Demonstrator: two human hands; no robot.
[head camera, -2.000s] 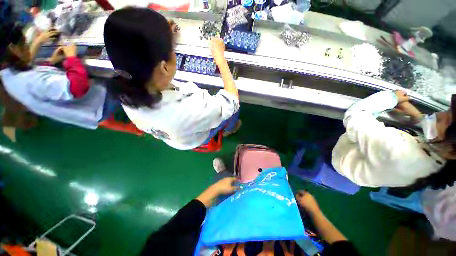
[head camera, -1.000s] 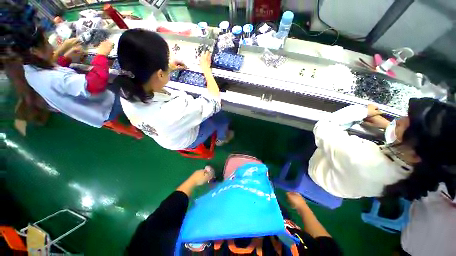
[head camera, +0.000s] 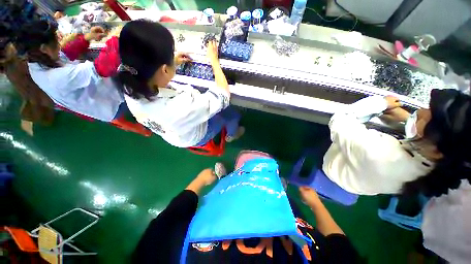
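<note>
A bright blue apron (head camera: 240, 206) with pale lettering hangs over my front and lap. My left hand (head camera: 205, 178) is at the apron's upper left side, small and blurred; its fingers and any grip on the edge cannot be made out. My right hand (head camera: 309, 196) is to the right of the apron, apart from it, small and partly dark, so its fingers are unclear. A pink stool (head camera: 251, 156) shows just beyond the apron's top edge, mostly hidden by it. One of my shoes (head camera: 220, 169) shows beside my left hand.
Seated workers (head camera: 170, 113) line the assembly line rails (head camera: 289, 98) ahead, others at left and right. Circuit boards (head camera: 236, 50) and loose parts lie at the bench. A purple stool (head camera: 328, 186) is at right, red stool (head camera: 210, 148) ahead, folding chair (head camera: 49, 240) at lower left.
The apron's top has come down over more of the pink stool since two seconds ago. My left hand has moved left, from the apron's edge outward. The camera view has shifted.
</note>
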